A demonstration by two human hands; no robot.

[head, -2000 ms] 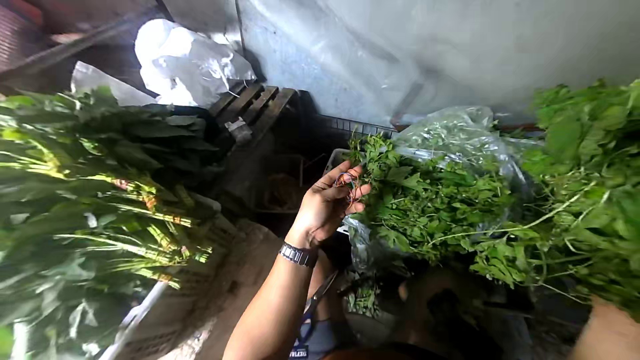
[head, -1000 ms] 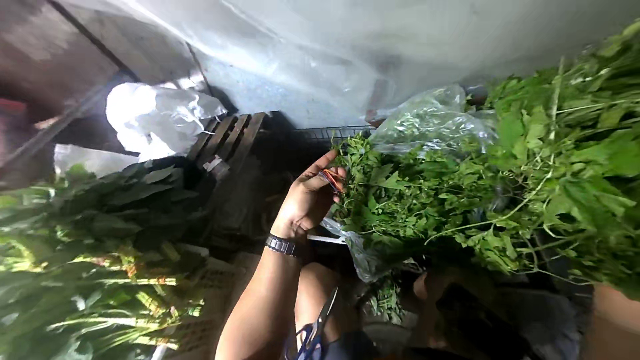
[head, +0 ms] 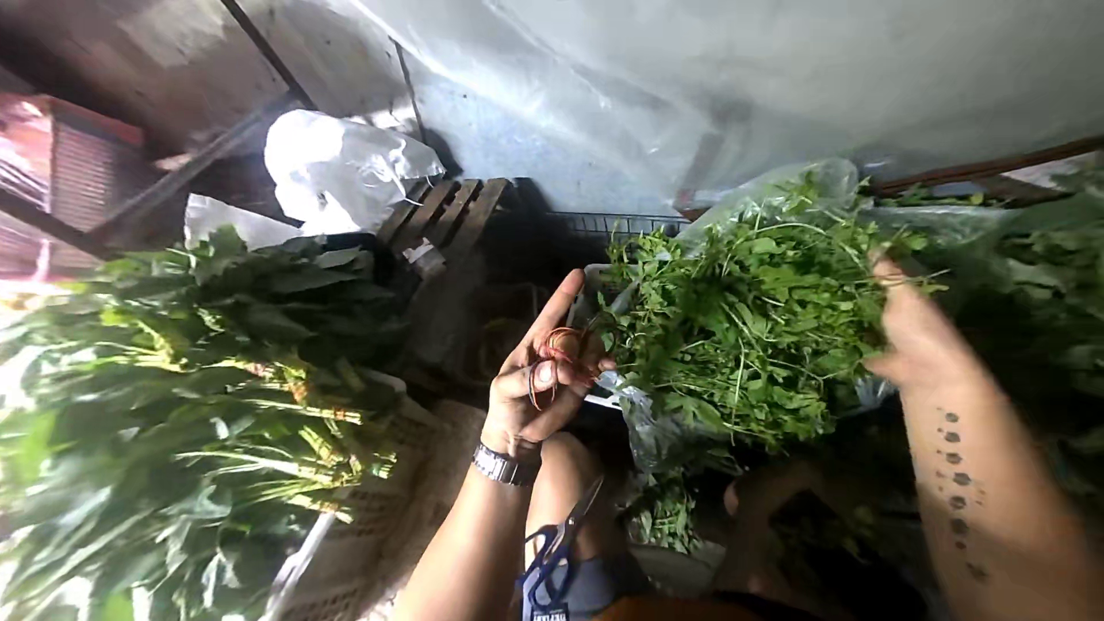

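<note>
My left hand (head: 552, 371), with a metal-band watch at the wrist, holds several red and dark rubber bands (head: 561, 349) in its curled fingers, index finger extended. It is just left of a heap of leafy green stems (head: 742, 319) lying on a clear plastic bag (head: 780, 203). My right hand (head: 906, 319) is at the heap's right edge, touching the greens; leaves cover part of its fingers, so its grip is unclear. Blue-handled scissors (head: 552, 552) rest on my lap, blades pointing up.
Tied bundles of leafy greens (head: 293, 423) fill the left side. Behind them are a white plastic bag (head: 319, 172) and a slatted wooden crate (head: 453, 211). A plastic-covered wall (head: 673, 112) stands behind. More greens (head: 1044, 276) are at the far right.
My right hand, mostly out of frame earlier, is now at the right edge of the heap. The long leafy stems in the right foreground no longer show there. My left hand still holds the rubber bands.
</note>
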